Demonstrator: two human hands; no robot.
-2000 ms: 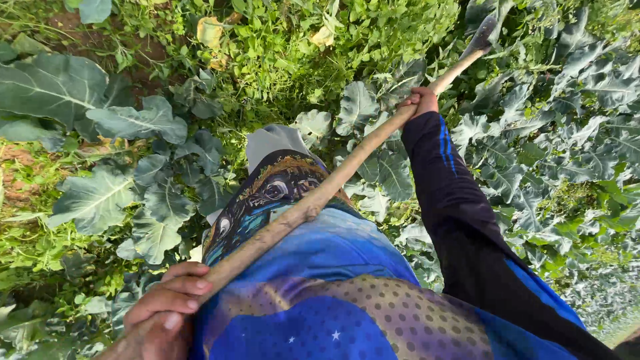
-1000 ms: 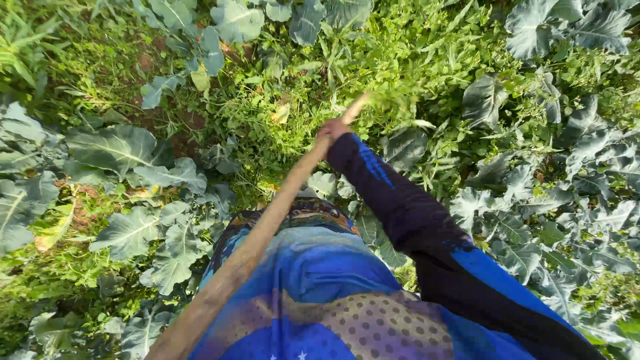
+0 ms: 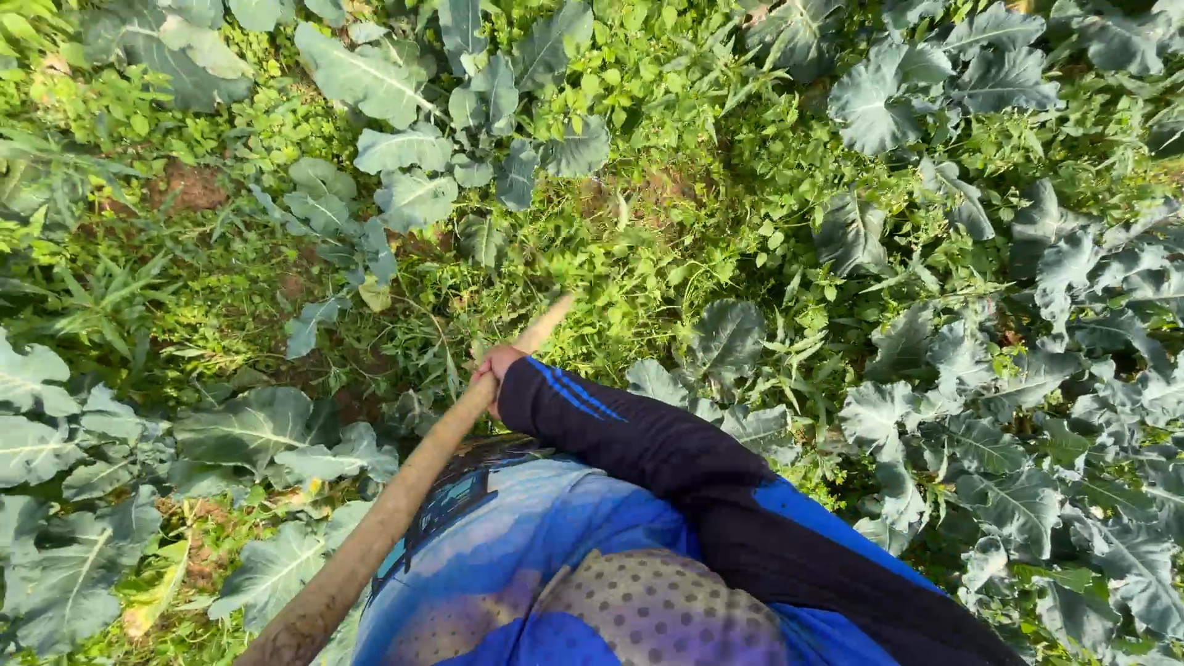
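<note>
A long wooden tool handle (image 3: pixel 398 499) slants from the bottom left edge of the head view up to the middle. My right hand (image 3: pixel 498 372), below a black sleeve with blue stripes, is closed around it near its upper end. Beyond that hand the pale wood runs a short way into low green weeds, where the tool's head cannot be made out. The lower end of the handle leaves the frame at the bottom, and my left hand is not in view.
Broad-leaved brassica plants (image 3: pixel 1013 495) crowd the right side. Another brassica plant (image 3: pixel 407 148) stands ahead, left of the middle, and more large leaves (image 3: pixel 245 430) lie at the left. Weeds (image 3: pixel 638 268) grow between them, with small patches of brown soil (image 3: pixel 188 187).
Two seconds ago the tool's metal head showed at the upper right and my left hand held the handle. The handle's far end has since come down among the weeds; my left hand is out of view.
</note>
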